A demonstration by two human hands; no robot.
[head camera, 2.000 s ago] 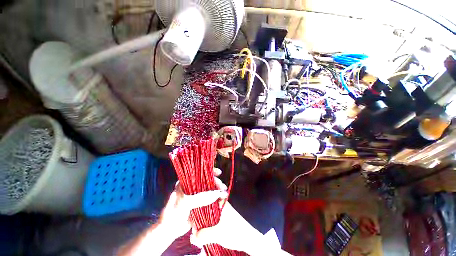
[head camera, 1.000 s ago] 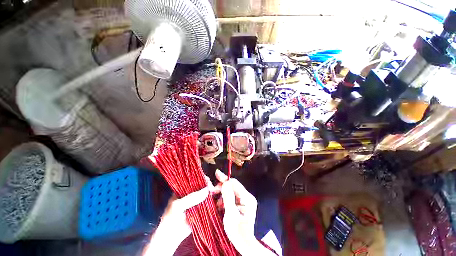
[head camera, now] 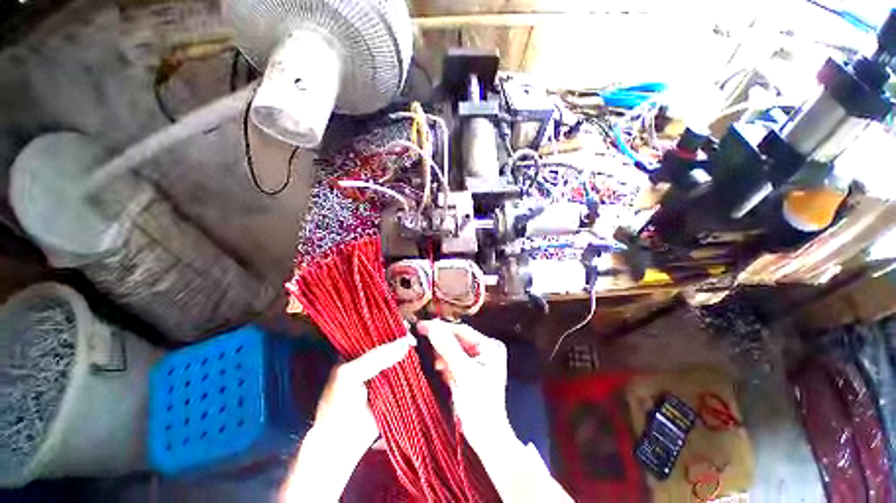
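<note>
A thick bundle of thin red cords (head camera: pixel 368 324) runs up from the bottom edge and fans out at its top. My left hand (head camera: pixel 346 408) is wrapped around the bundle from the left. My right hand (head camera: pixel 466 365) is just right of the bundle, its thumb and index finger pinched together near a small dark tip; whether they hold a single cord is hard to tell. A dark grey bench machine (head camera: pixel 442 221) stands straight beyond my hands. Two pale round parts, the left one (head camera: pixel 407 285) and the right one (head camera: pixel 456 285), sit at the bench edge just past my fingertips.
A white fan (head camera: pixel 329 79) stands behind left. A blue perforated stool (head camera: pixel 208 398) and a pale bucket (head camera: pixel 88 378) of silvery pieces are at left. A second black machine (head camera: pixel 756 167) is at right. A red crate (head camera: pixel 592 432) and a board with a phone-like device (head camera: pixel 666 435) are lower right.
One second ago a single red cord stood up from my right fingertips towards the machine; it no longer shows clearly. My right hand is slightly higher. The view has shifted slightly.
</note>
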